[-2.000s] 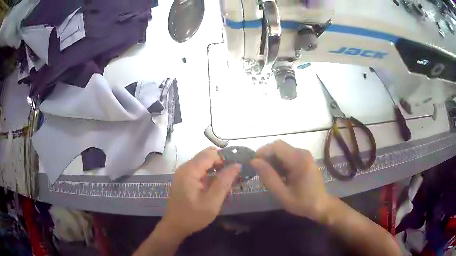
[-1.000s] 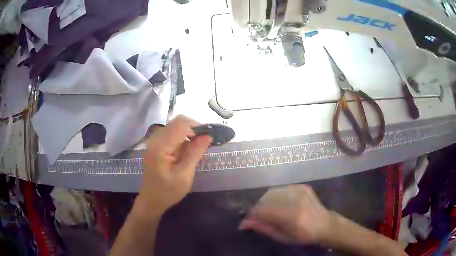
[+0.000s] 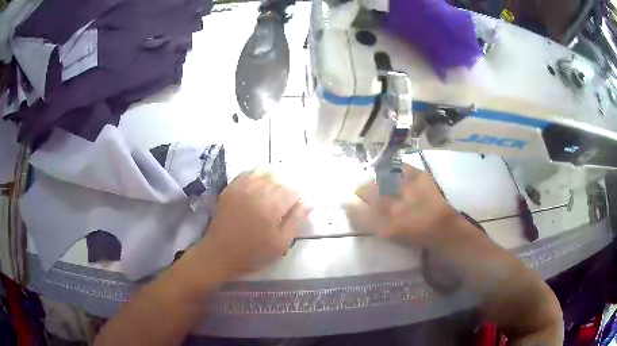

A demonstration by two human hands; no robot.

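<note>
The white sewing machine head [image 3: 352, 115] with a blue stripe stands over the white machine bed [image 3: 325, 253]. My left hand [image 3: 254, 213] rests low on the bed, left of the needle area, fingers curled and pointing to it. My right hand [image 3: 406, 206] is at the right of the needle area, partly behind a grey metal part [image 3: 390, 177] under the head. Bright glare washes out the space between my hands. The dark oval plate does not show, and I cannot tell whether either hand holds anything.
Pale lilac cut fabric [image 3: 122, 192] and dark purple fabric [image 3: 128, 54] lie at the left. A grey oval lamp head [image 3: 262, 71] is behind my left hand. Scissors [image 3: 441, 274] lie partly under my right arm, a screwdriver [image 3: 527, 219] further right. A ruler strip [image 3: 284, 297] runs along the front edge.
Both hands have moved forward from the table's front edge to the needle area. The dark plate seen in my left hand earlier is out of sight. The view has shifted, showing more of the machine head.
</note>
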